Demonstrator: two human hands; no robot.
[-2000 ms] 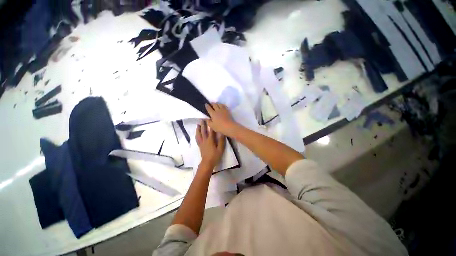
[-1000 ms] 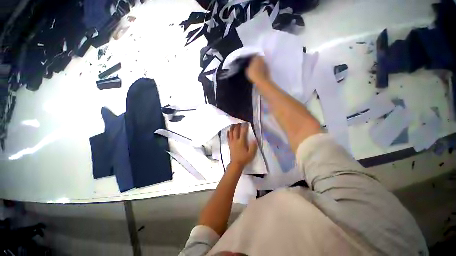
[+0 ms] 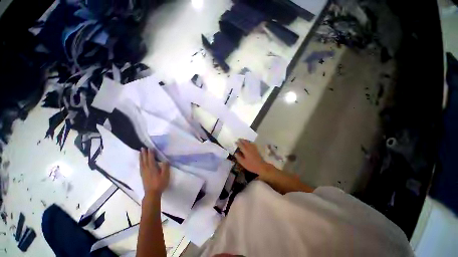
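Observation:
Large white paper sheets (image 3: 145,108) lie overlapped on the table in front of me, some curled, with pale blue areas showing. A dark fabric piece (image 3: 123,126) shows beneath their left side. My left hand (image 3: 154,173) rests on a white sheet, fingers slightly apart and not closed on anything. My right hand (image 3: 249,156) is at the table's front edge, fingers bent by the corner of a white paper strip (image 3: 221,113). Whether it grips the paper is hidden. Small dark scraps (image 3: 230,188) lie between the papers and my body.
A heap of tangled dark and grey offcuts (image 3: 85,75) is at upper left. Dark cut stacks (image 3: 246,22) lie at the back. A dark curved panel (image 3: 63,228) is at lower left. The table edge (image 3: 281,83) runs diagonally beside a scrap-strewn aisle (image 3: 326,120).
The view has turned right. My right hand has left the raised sheet and come down to the table's front edge. The sheets have shifted and cover more of the dark fabric. My left hand is still on paper.

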